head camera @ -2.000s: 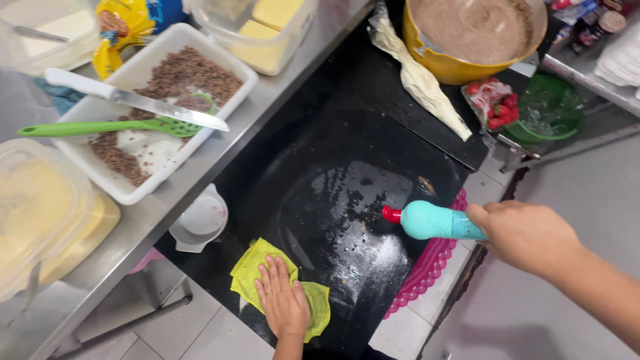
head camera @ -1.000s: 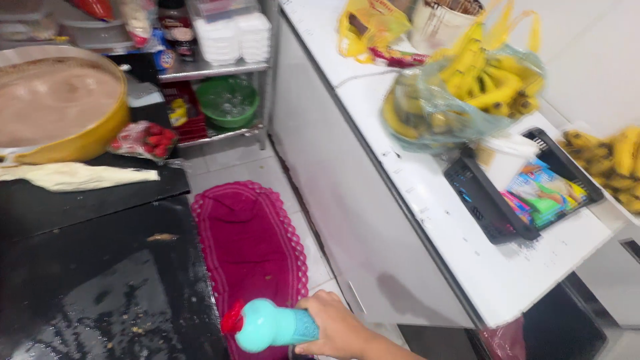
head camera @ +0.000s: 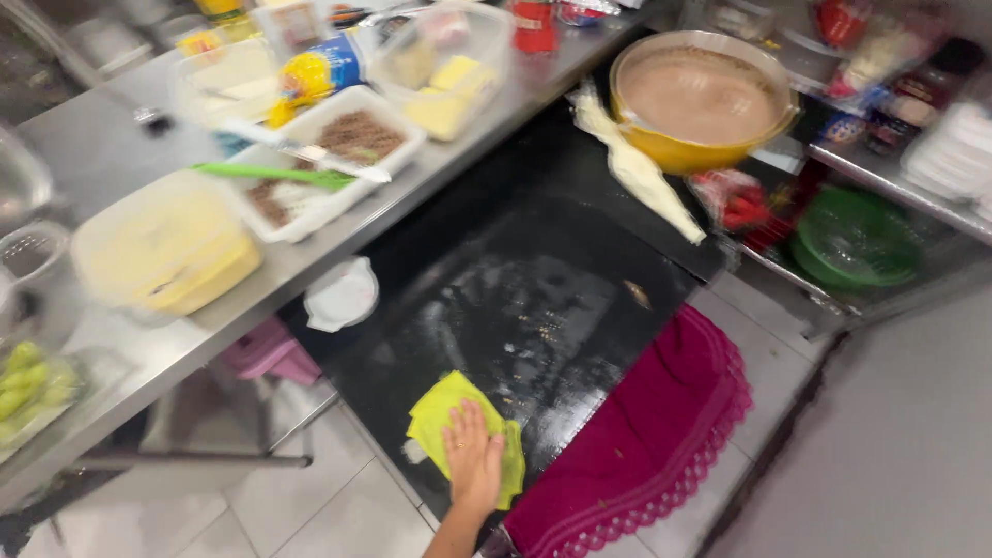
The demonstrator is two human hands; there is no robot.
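My left hand (head camera: 473, 457) lies flat, palm down, on a yellow-green cloth (head camera: 446, 407) near the front corner of a black tabletop (head camera: 535, 279). Wet streaks and small crumbs show on the black surface beyond the cloth. A small white plastic dish (head camera: 342, 294) sits at its left edge. Farther back lie a filled piping bag (head camera: 647, 174) and a yellow bowl (head camera: 701, 143) of brown mixture. My right hand is out of the frame, and so is the turquoise bottle.
On the steel counter (head camera: 310, 271) at left stand a lidded tub of yellow food (head camera: 167, 244), a white tray (head camera: 407, 143) with brown crumbs, a knife and a green slotted utensil (head camera: 271, 174). A magenta mat (head camera: 659, 418) covers the floor at right, near a green bowl (head camera: 856, 236) on a shelf.
My right hand, holding a turquoise bottle with a red cap in both earlier frames, has gone out of view. The view swung right, then back to the black tabletop.
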